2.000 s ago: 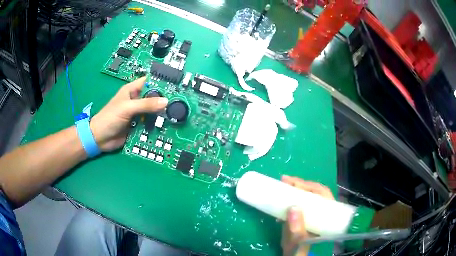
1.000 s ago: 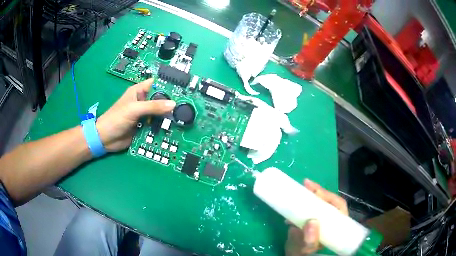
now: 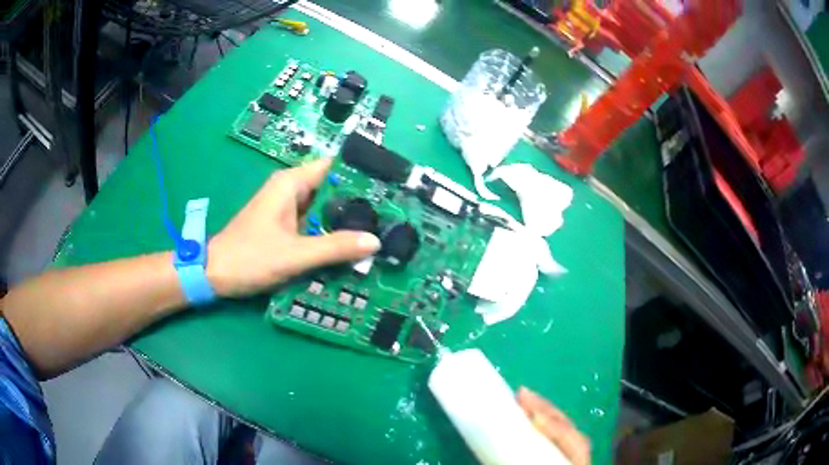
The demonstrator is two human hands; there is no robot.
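A populated green circuit board [image 3: 423, 263] lies on the green mat, its near-left edge seeming a little raised. My left hand [image 3: 273, 238], with a light blue wrist strap [image 3: 194, 263], grips its left side, thumb beside two black round components [image 3: 397, 243]. My right hand [image 3: 554, 429], cut off by the bottom edge, holds a white glue dispenser [image 3: 486, 409]. Its thin tip [image 3: 429, 332] is over the board's near-right corner, by the dark flat chips [image 3: 388, 329]; contact cannot be told. Another board section [image 3: 273, 113] with black cylinders lies behind my left hand.
Crumpled white paper [image 3: 509, 272] lies right of the board. A crinkled clear cup [image 3: 491, 104] with a dark stick stands behind it. White smears mark the green mat [image 3: 354, 413]. A red-wrapped post [image 3: 618, 113] stands at the back right, a wire rack [image 3: 136, 23] at the back left.
The dispenser tip has moved left from beside the board to over its near-right corner. My left hand and the gripped board have shifted right and tilted. The whole view has shifted slightly.
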